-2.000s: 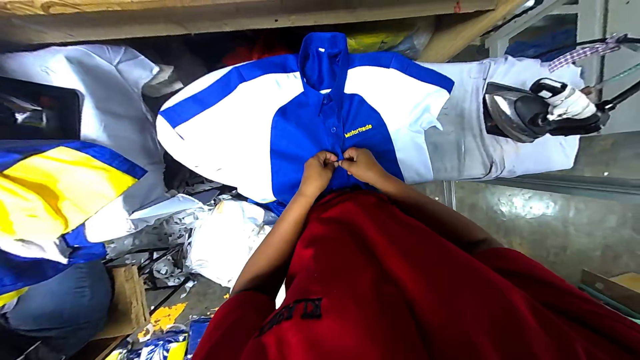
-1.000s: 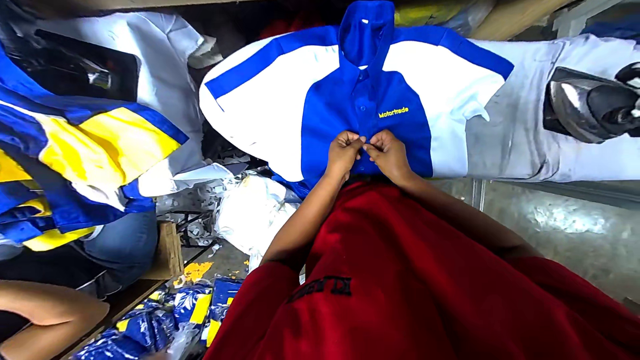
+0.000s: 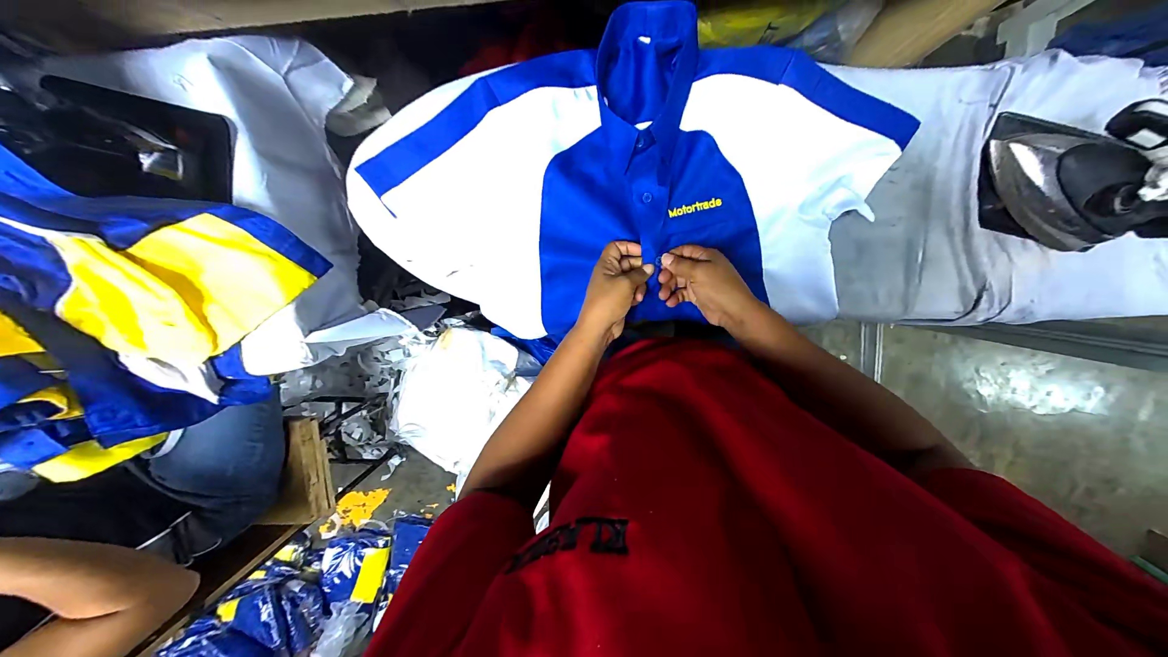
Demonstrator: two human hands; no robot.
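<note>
A blue and white short-sleeved shirt [image 3: 584, 192] lies face up on a cloth-covered ironing board [image 3: 922, 265], its blue collar [image 3: 643, 64] standing at the far side. Yellow embroidery marks its chest. My left hand [image 3: 620, 287] pinches the left edge of the button placket [image 3: 650, 214] between thumb and fingers. Close beside it, my right hand [image 3: 703, 281] grips the placket at a small button. The fingertips of both hands nearly meet there. Another button shows just above them. The shirt's lower hem is partly hidden by my hands and body.
An iron [image 3: 1068, 182] rests on a dark pad at the right of the board. At left, a seated person [image 3: 219, 465] is beside blue, yellow and white garments [image 3: 182, 283]. A white plastic bag [image 3: 456, 392], fabric scraps and packed blue garments [image 3: 301, 584] lie lower left.
Both hands remain at the placket, with the fingers slightly shifted. The view has swung left, showing more of the seated person's arm than two seconds ago.
</note>
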